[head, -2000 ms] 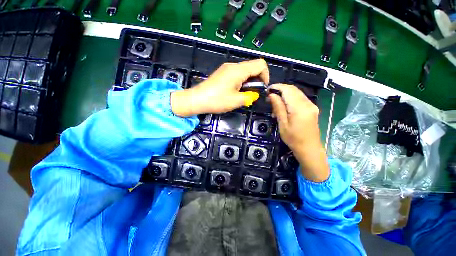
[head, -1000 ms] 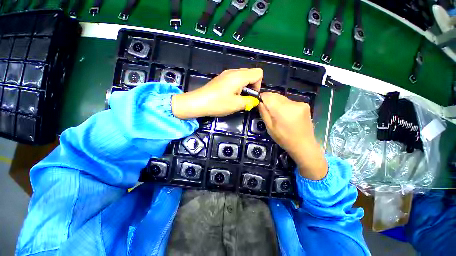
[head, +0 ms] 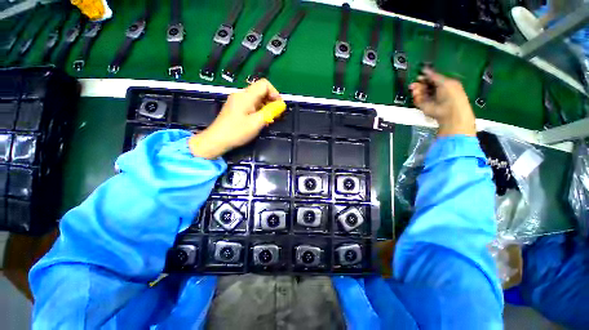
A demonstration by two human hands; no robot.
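Note:
The black blister tray (head: pixel 274 152) lies in front of me with grey watch cases (head: pixel 310 184) in many pockets, backs up. My left hand (head: pixel 242 116) is over the tray's upper edge, with a yellow finger cot on one digit. Its fingers are loosely curled and apart, and no part shows in it. My right hand (head: pixel 445 103) is over the green belt at the upper right. It holds a blurred dark watch (head: pixel 427 72) at the fingertips, with a black strap running up from it. The grip is partly hidden by blur.
Several strapped watches (head: pixel 276 44) lie along the green belt (head: pixel 310 74). Stacked black trays (head: pixel 20 148) stand at the left. A clear bag (head: pixel 533 201) with black straps (head: pixel 496 158) lies at the right, partly behind my right sleeve. An orange-yellow object (head: pixel 90 8) is at the top left.
My hands were together over the tray on a small part. They are now apart, with my right hand moved right and up over the belt. The view has shifted, showing more of the belt.

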